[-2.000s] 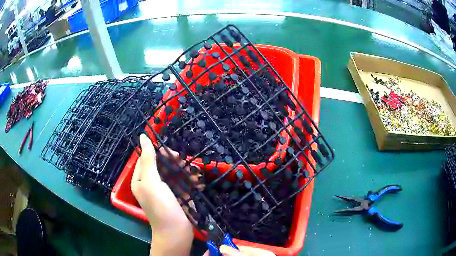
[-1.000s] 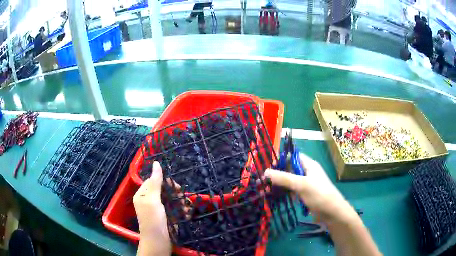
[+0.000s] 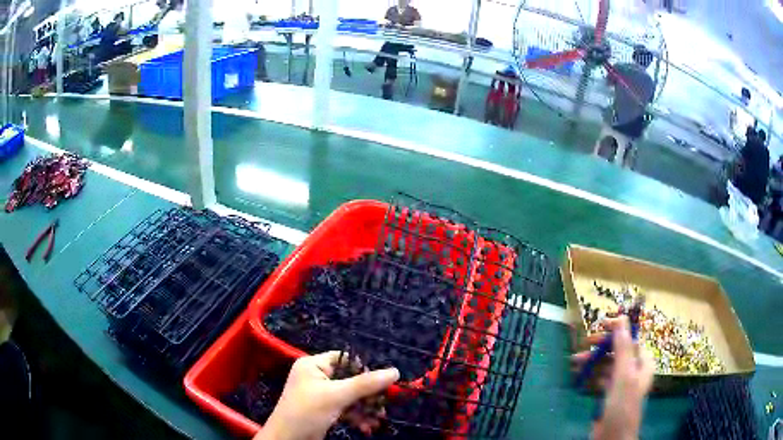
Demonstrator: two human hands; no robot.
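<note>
A black runner frame (image 3: 506,344) dotted with small round parts slants over the right side of the upper red basket (image 3: 288,279). My left hand (image 3: 322,397) is at the frame's lower left, closed on its dark, blurred edge. Dark moulded parts (image 3: 343,314) are heaped in the upper basket. The lower red basket (image 3: 206,382) shows below and left, with more dark parts. My right hand (image 3: 627,382) is blurred, away from the frame and in front of the cardboard tray, closed around blue-handled nippers (image 3: 594,368). Their jaws are not clear.
A stack of open black grids (image 3: 172,275) lies left of the baskets. Red-handled pliers (image 3: 43,241) and a dark red pile (image 3: 47,180) lie far left. The cardboard tray (image 3: 738,348) holds small mixed pieces. A dense black stack (image 3: 721,412) is lower right. Posts and people stand beyond.
My right hand has moved right with the nippers, away from the frame. The frame has swung to the right side of the baskets. The view has tilted up, showing more hall and a fan.
</note>
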